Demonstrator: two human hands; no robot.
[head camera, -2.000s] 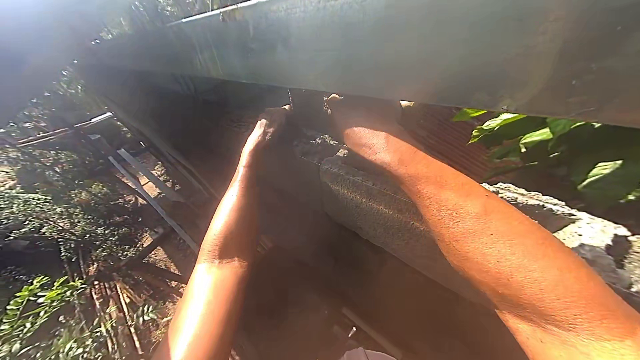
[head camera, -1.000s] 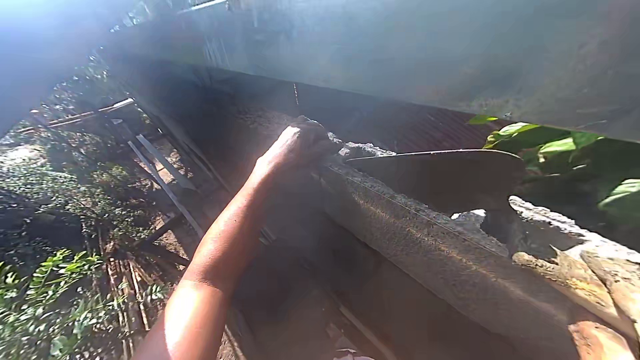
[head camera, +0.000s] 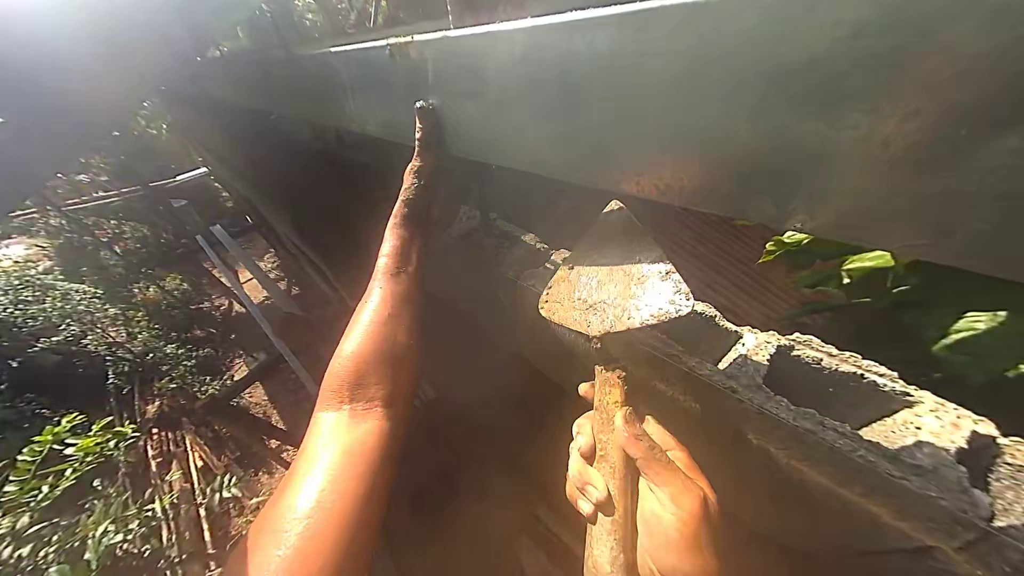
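My right hand (head camera: 652, 488), low and right of centre, grips the wooden handle of a pointed masonry trowel (head camera: 616, 292), its blade pointing away from me. My left arm reaches far forward; my left hand (head camera: 426, 132) is raised at the face of a long metal beam (head camera: 600, 104), with a thumb or finger upright. Glare and shadow hide most of that hand, so its grip cannot be told. Under the beam runs a wall of hollow concrete blocks (head camera: 824, 376), its open cells showing behind and to the right of the trowel.
The beam crosses the upper view close to my hands. Corrugated metal sheet (head camera: 712, 248) lies behind the wall, with green leaves (head camera: 864, 260) at right. Lower down at left are shrubs (head camera: 72, 320), long boards (head camera: 256, 300) and thin poles (head camera: 180, 480).
My left hand has risen from the top of the wall to the beam. My right hand, out of sight one second ago, now shows with the trowel, which earlier lay across the wall's line.
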